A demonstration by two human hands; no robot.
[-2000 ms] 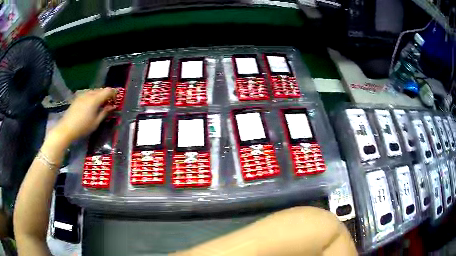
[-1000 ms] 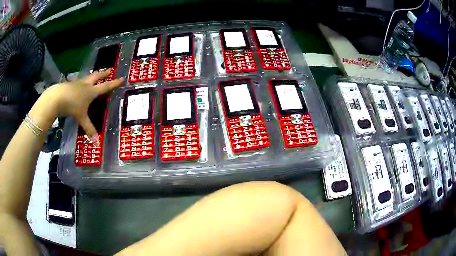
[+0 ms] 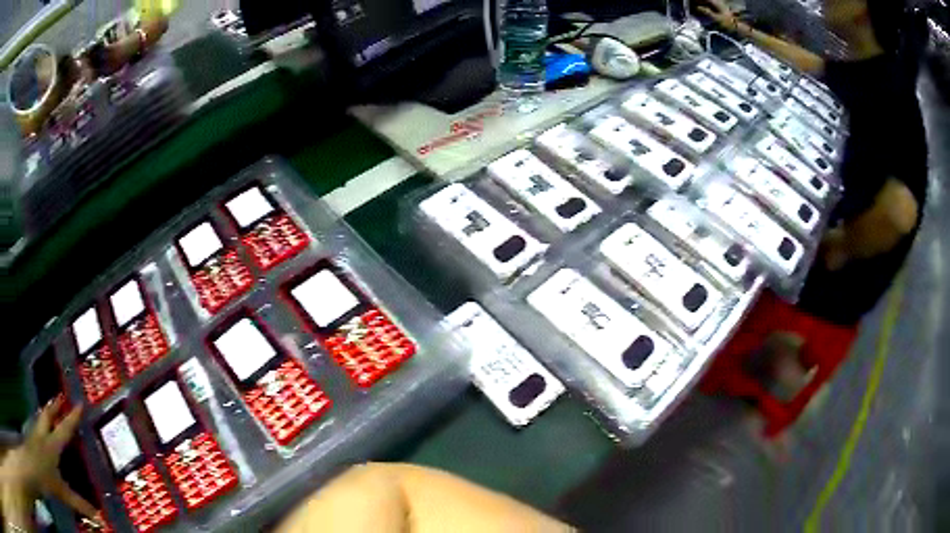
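A clear blister tray (image 3: 401, 286) holds two rows of red keypad phones (image 3: 370, 349), most with white-lit screens. At its far left, two phones have dark screens; the lower one is partly covered. My left hand (image 3: 40, 468) is at the left edge, partly cut off and blurred, with its fingers spread over these dark-screened phones. I cannot tell exactly which keys it touches. A bare bent arm, seemingly my right, crosses the bottom edge; my right hand is out of the picture.
At right, clear trays hold white-backed phones (image 3: 592, 323); another white-backed phone (image 3: 507, 364) lies beside them. A water bottle (image 3: 522, 47) stands behind near a laptop. A person in dark clothes (image 3: 880, 156) is at right by a red stool (image 3: 781, 354). Stacked trays stand at upper left.
The view has swung right, so the phone tray and my left hand now show further left. The fan and smartphone have left the picture. My left hand stays at the dark-screened phones.
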